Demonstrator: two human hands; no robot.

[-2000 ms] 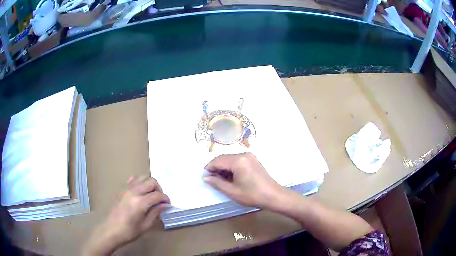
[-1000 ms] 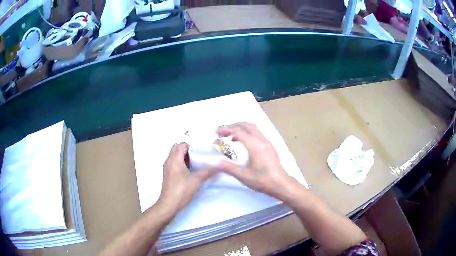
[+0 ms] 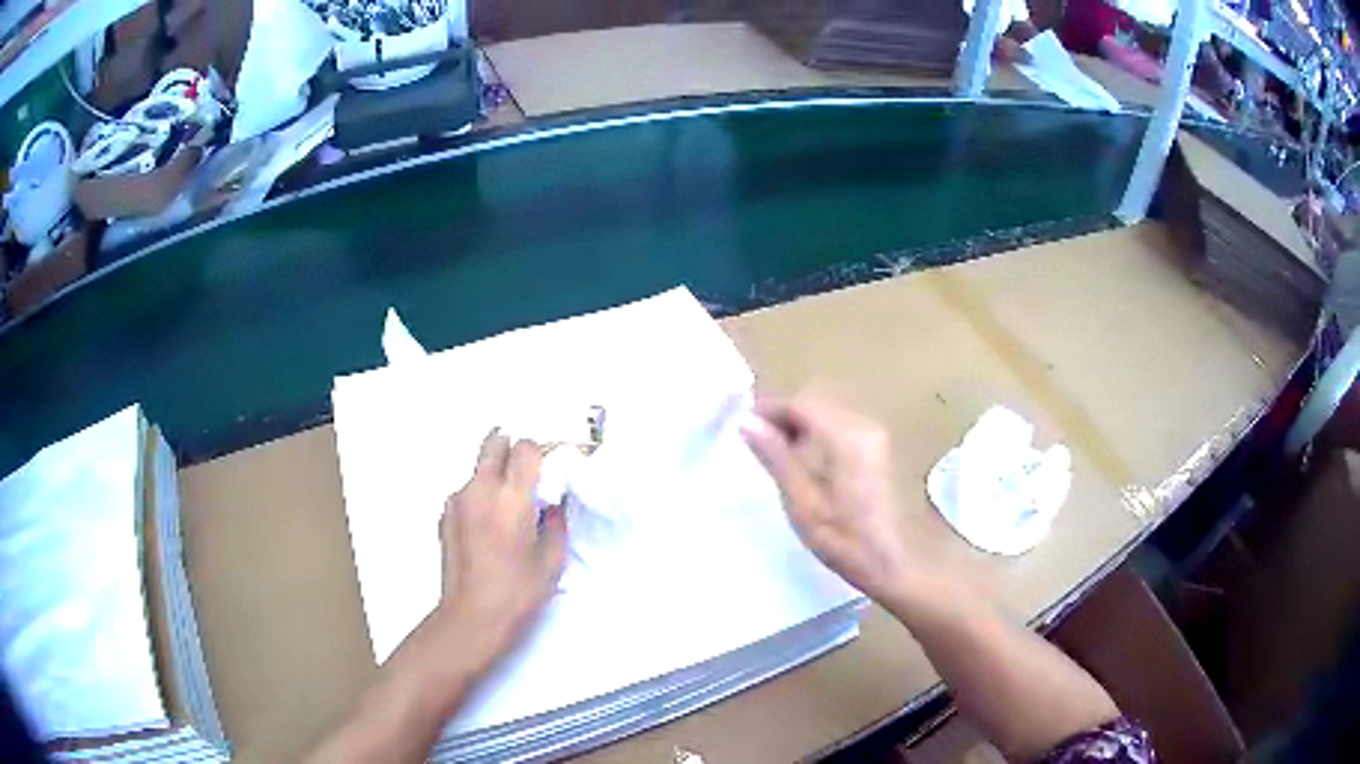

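A gold metal fitting sits on the large stack of white paper sheets, mostly covered by white paper; only a small part of it shows. My left hand presses on the paper and the covered fitting at their left side. My right hand pinches a raised part of the paper sheet between thumb and fingers, to the right of the fitting. A white paper corner sticks up behind the stack at its left. A crumpled white wrapped piece lies on the bench to the right.
A second paper stack is at the left. A dark green conveyor belt runs behind the bench. Boxes with white cables stand beyond it. Brown cardboard sheets are piled at right. An open carton stands below the bench. A person's arm shows far right.
The fitting was bare on the stack and is now mostly under paper. My right hand has moved right with a paper edge. My left hand has moved onto the covered fitting. The view has shifted.
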